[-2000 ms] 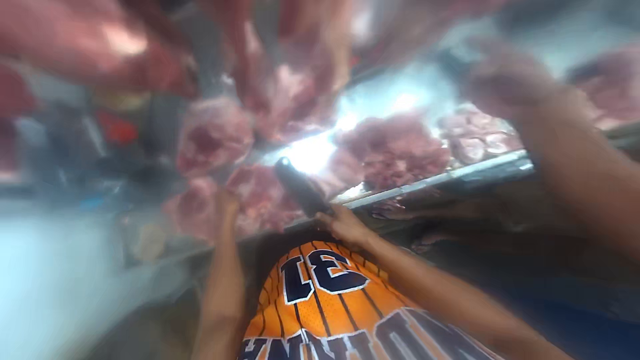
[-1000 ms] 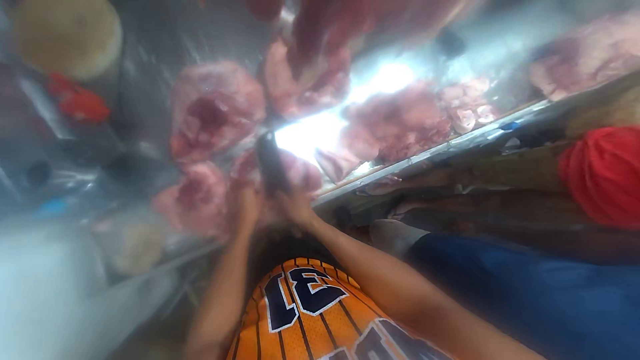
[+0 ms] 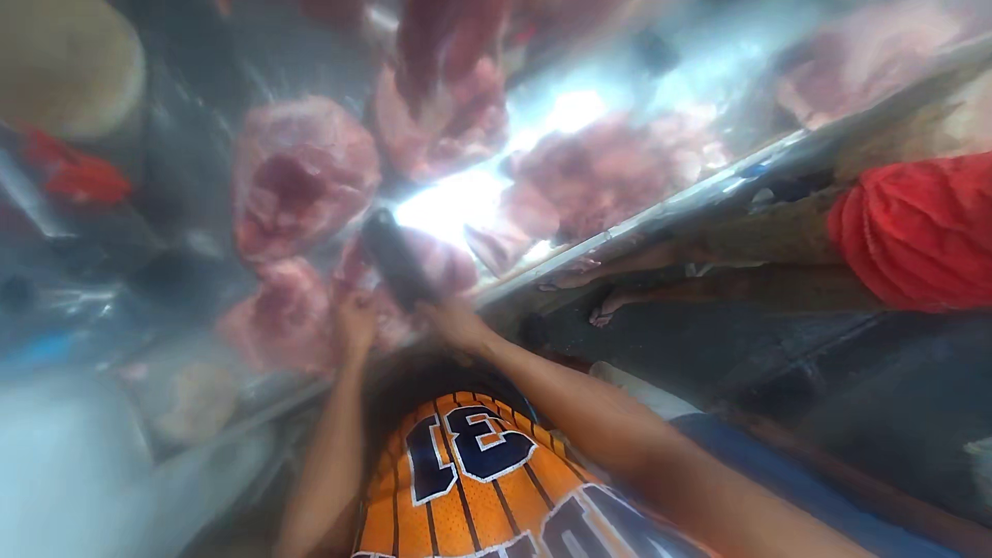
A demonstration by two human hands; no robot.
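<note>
My right hand is closed round the handle end of a dark, broad-bladed knife, whose blade lies over a piece of raw meat near the counter's edge. Just left of the knife, my left hand is on the same meat, fingers bent; blur hides how firmly it grips. Beside my left hand is another raw chunk, and a large cut of raw meat lies beyond it.
More raw meat lies along the metal counter to the right, and further pieces are ahead. A red plastic bag and a round board are at left. Beyond the counter's edge, a person in red clothing stands at right.
The other arm that reached over the counter at upper right two seconds ago is out of view. My two hands are closer together at the meat than then. The view has shifted.
</note>
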